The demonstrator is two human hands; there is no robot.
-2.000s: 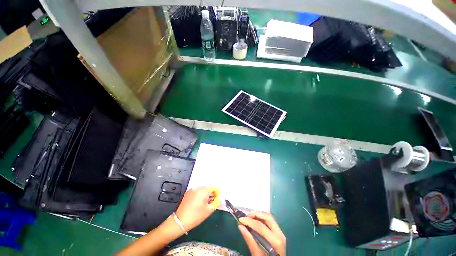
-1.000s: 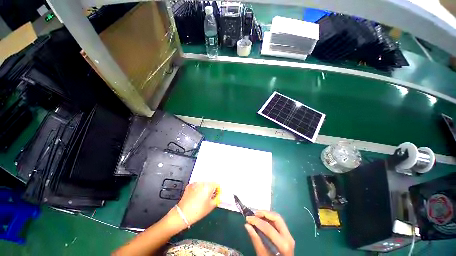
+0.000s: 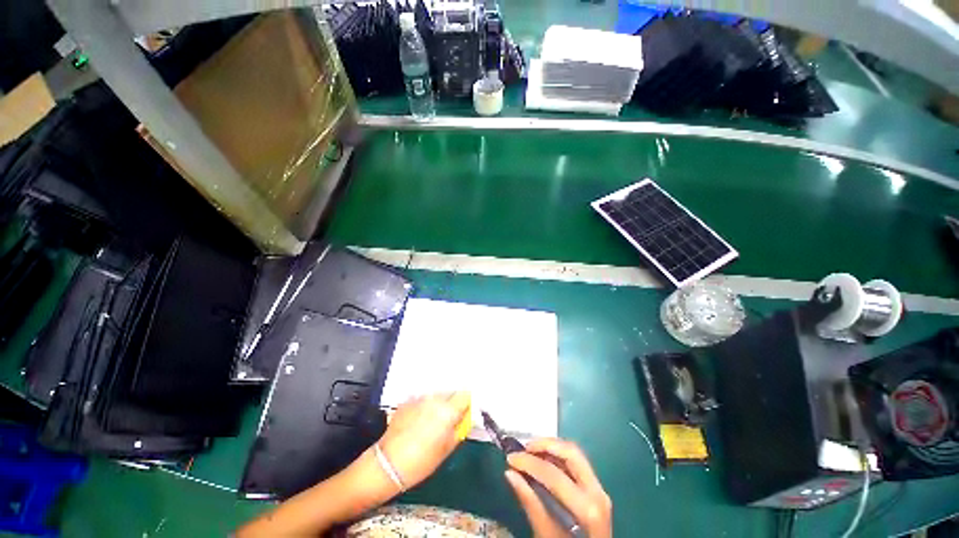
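Observation:
A plain white panel stack [image 3: 473, 352] lies in front of me on the bench. My right hand [image 3: 557, 485] holds a black soldering iron [image 3: 508, 439], its tip at the stack's near edge. My left hand [image 3: 426, 433] rests on the stack's near left edge, with bright yellow on its fingertips beside the iron tip. Whether its fingers pinch a wire is too small to tell. A black backing panel [image 3: 310, 405] lies against the stack's left side, partly under my left forearm.
A solar panel [image 3: 666, 231] lies on the green belt [image 3: 473, 200]. At right are a clear round container [image 3: 702, 313], iron stand [image 3: 673, 405], black soldering station [image 3: 778, 410], solder spool [image 3: 860, 305] and fan [image 3: 915, 410]. Black panels [image 3: 195, 336] pile at left beside a post [image 3: 174, 126].
The solar panel has moved right along the belt, and the dark panel at far right has almost left the view. Both hands stay at the stack's near edge with small shifts.

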